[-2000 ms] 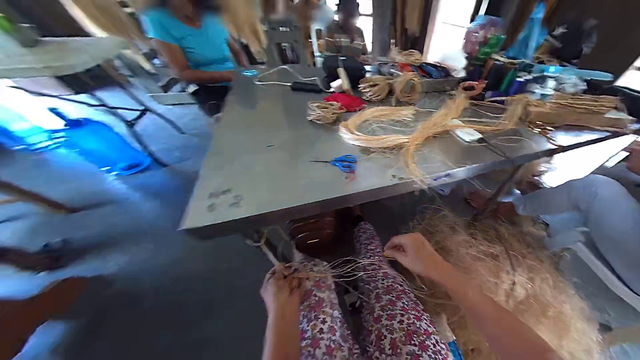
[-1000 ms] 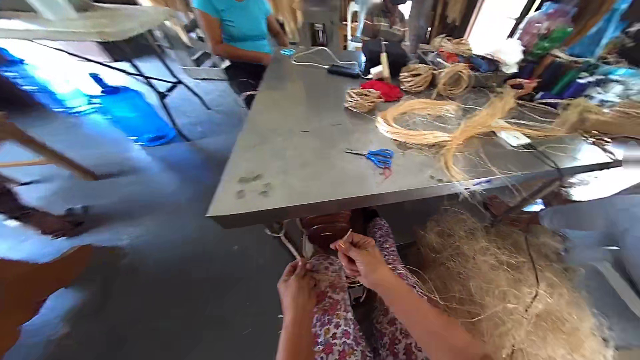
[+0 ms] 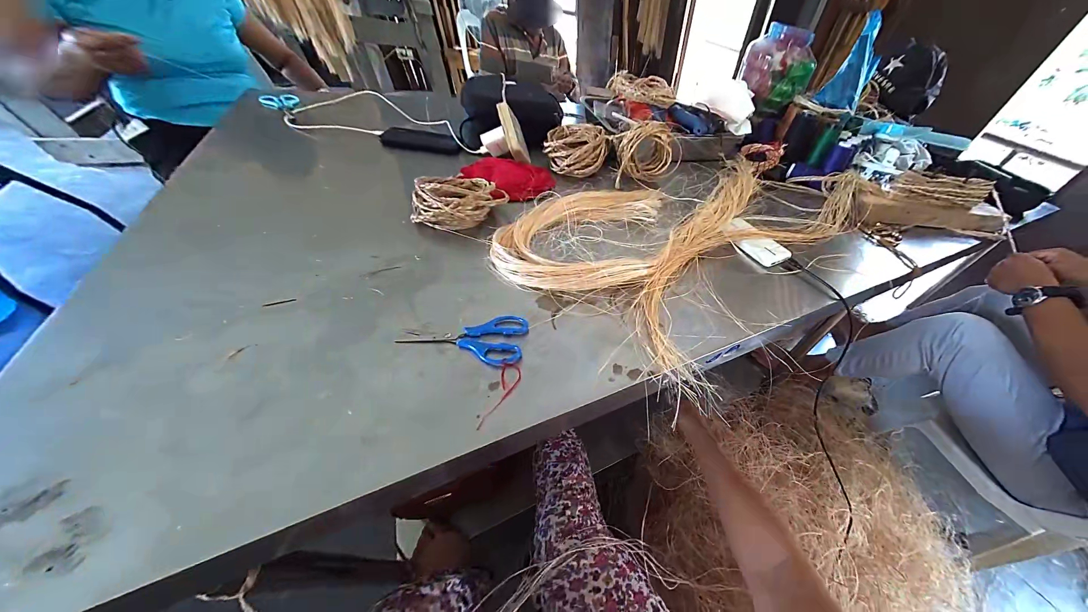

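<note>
My right forearm reaches up from the bottom to the table's near edge, where my right hand [image 3: 682, 406] is at the loose ends of a bundle of pale plant fiber [image 3: 663, 272]. The fingers are blurred and mostly hidden, so their grip cannot be told. The bundle lies curved and crossed over itself on the grey table [image 3: 212, 382]. My left hand cannot be made out. Thin loose strands [image 3: 586, 548] lie across my flowered trousers [image 3: 565, 501]. Left of the bundle are blue-handled scissors [image 3: 489, 340], with a red thread [image 3: 508, 395] beside the handles.
Coiled cords [image 3: 455, 202], a red cloth [image 3: 510, 177], a white device [image 3: 761, 246] with a black cable, and thread spools [image 3: 829, 149] stand or lie farther back. A heap of tangled fiber [image 3: 807, 501] is below at right. One person sits at right; others are beyond the table.
My right hand has moved from above my lap to the fiber ends at the table edge. My left hand, earlier above my lap, is no longer discernible. The view has swung toward the tabletop.
</note>
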